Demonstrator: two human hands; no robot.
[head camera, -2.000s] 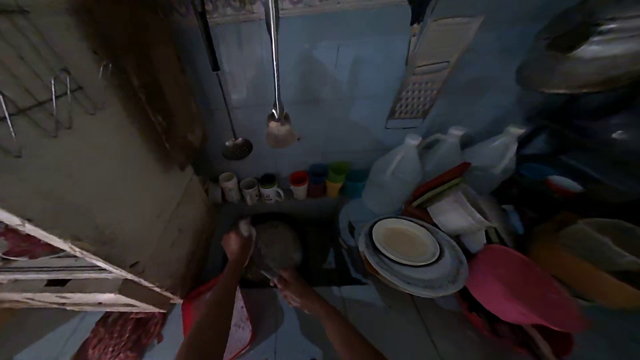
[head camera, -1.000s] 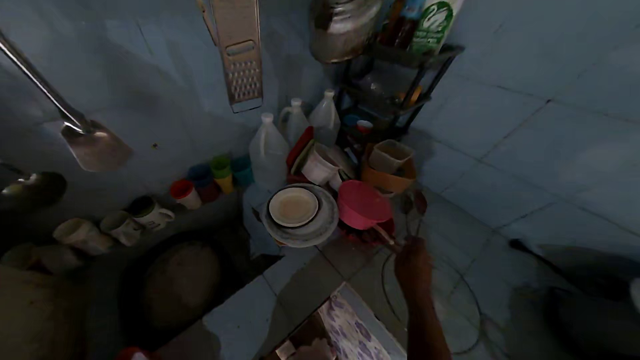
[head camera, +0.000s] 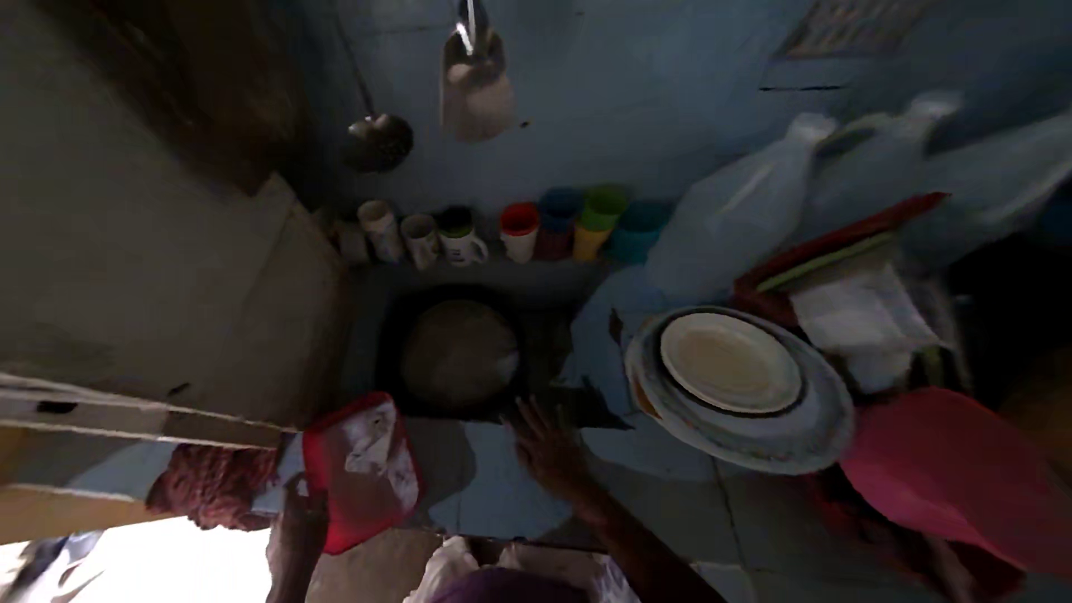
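Note:
My left hand (head camera: 303, 512) is at the left edge of a red plastic tray (head camera: 360, 477) with whitish stuff in it; whether its fingers grip the rim is too dark to tell. My right hand (head camera: 548, 448), fingers spread and holding nothing, is over the tiled counter (head camera: 494, 494) beside a dark round pan (head camera: 461, 352). Pale contents fill the pan, which sits in a recess. To the right of that hand, a cream plate (head camera: 730, 363) lies on a stack of larger plates (head camera: 804, 427).
Mugs (head camera: 420, 240) and coloured plastic cups (head camera: 593, 222) line the wall. A ladle (head camera: 379, 142) and a metal turner (head camera: 476, 92) hang above. Plastic jugs (head camera: 737, 209) and a pink basin (head camera: 955, 477) stand at the right, a reddish cloth (head camera: 213, 486) at the left.
The view has swung back left. My right hand, seen near the pink basin and a long handle a second ago, is now over the counter by the pan, holding nothing.

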